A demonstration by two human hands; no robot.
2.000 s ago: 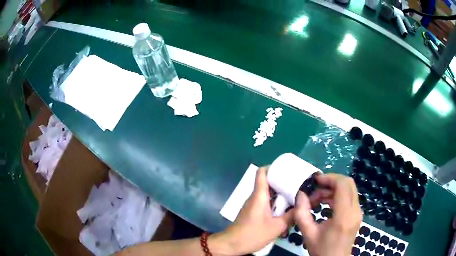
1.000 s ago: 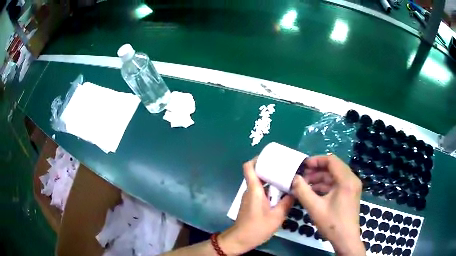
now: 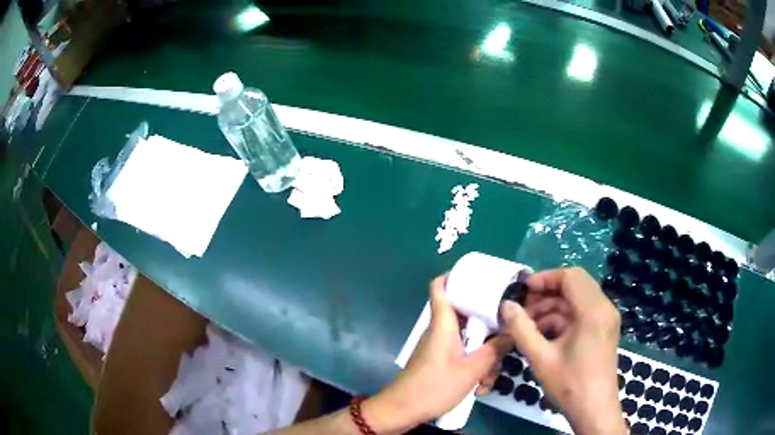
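Note:
A white handheld fan body (image 3: 484, 287) with a barrel-shaped head is held above the table. My left hand (image 3: 442, 348) grips it, and its slim white handle shows below the hand. My right hand (image 3: 565, 340) holds a black round cap (image 3: 514, 295) at the right-hand opening of the head. The fingers partly hide the cap, so how far it sits in the opening cannot be told. Black adhesive pads (image 3: 671, 392) lie in rows on a white sheet, partly behind my right hand. Black round caps (image 3: 671, 285) stand in a dense block beyond it.
Small white plastic parts (image 3: 457, 217) lie mid-table beside clear film (image 3: 565, 234). A bottle of clear liquid (image 3: 259, 140), a crumpled wiping cloth (image 3: 318, 187) and stacked white sheets (image 3: 177, 194) are at left. An open carton (image 3: 140, 357) with white bundles is below the table edge.
The camera view has shifted slightly. Both hands keep hold at the fan head; the black cap between my right fingers shows more than one second ago.

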